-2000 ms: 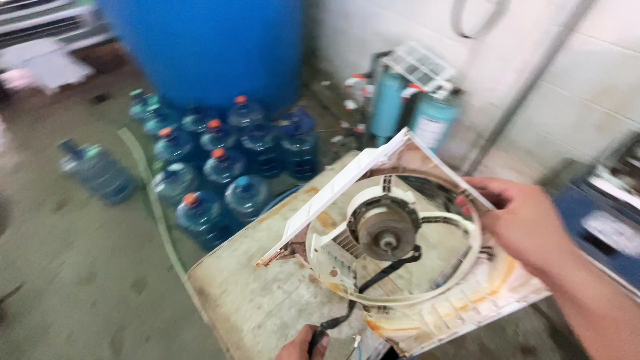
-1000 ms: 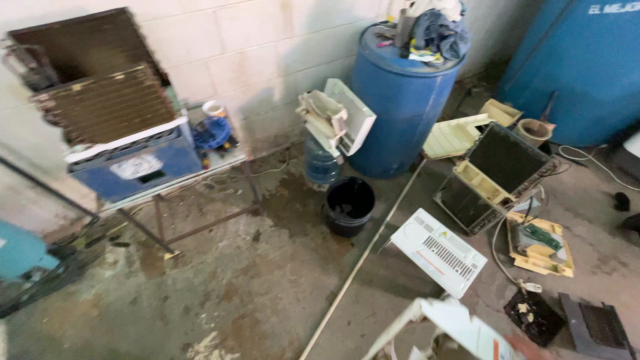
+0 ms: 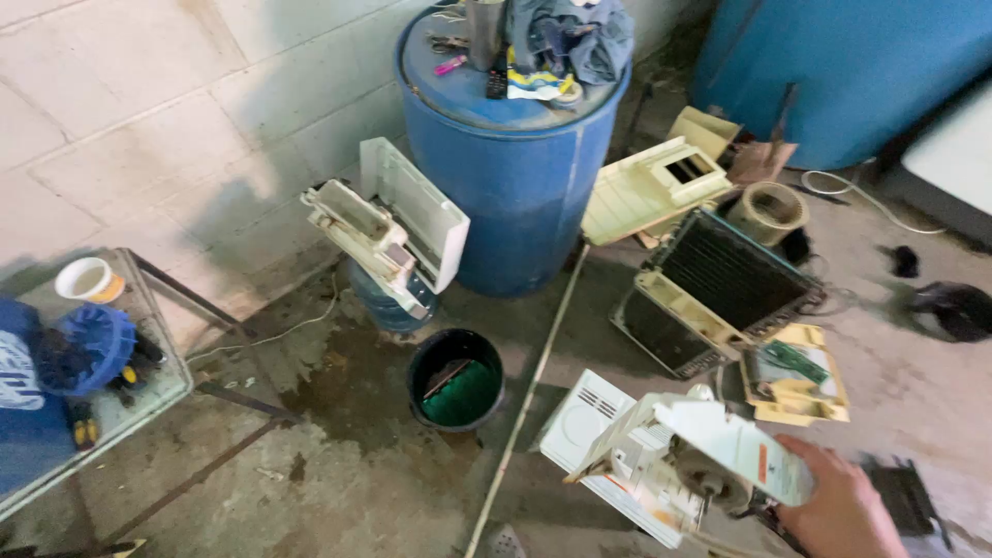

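Note:
My right hand (image 3: 837, 492) grips the edge of a white plastic fan housing (image 3: 736, 442) at the lower right. The housing is tilted, and an electric motor (image 3: 709, 473) with its shaft shows inside it. A white vented plastic panel (image 3: 585, 415) lies on the floor beyond and partly behind the housing. My left hand is out of view.
A black bucket (image 3: 456, 380) holding green liquid stands on the floor beside a long pale pipe (image 3: 535, 387). Behind are a blue drum (image 3: 511, 186) and white plastic parts (image 3: 418, 217) on a water jug (image 3: 391, 298). Air-conditioner parts (image 3: 728, 287) lie right; a table (image 3: 167, 341) is left.
The view has swung from the jugs and work surface to the bucket and drum. The fan housing, earlier over the work surface with both hands at it, is now held above the floor.

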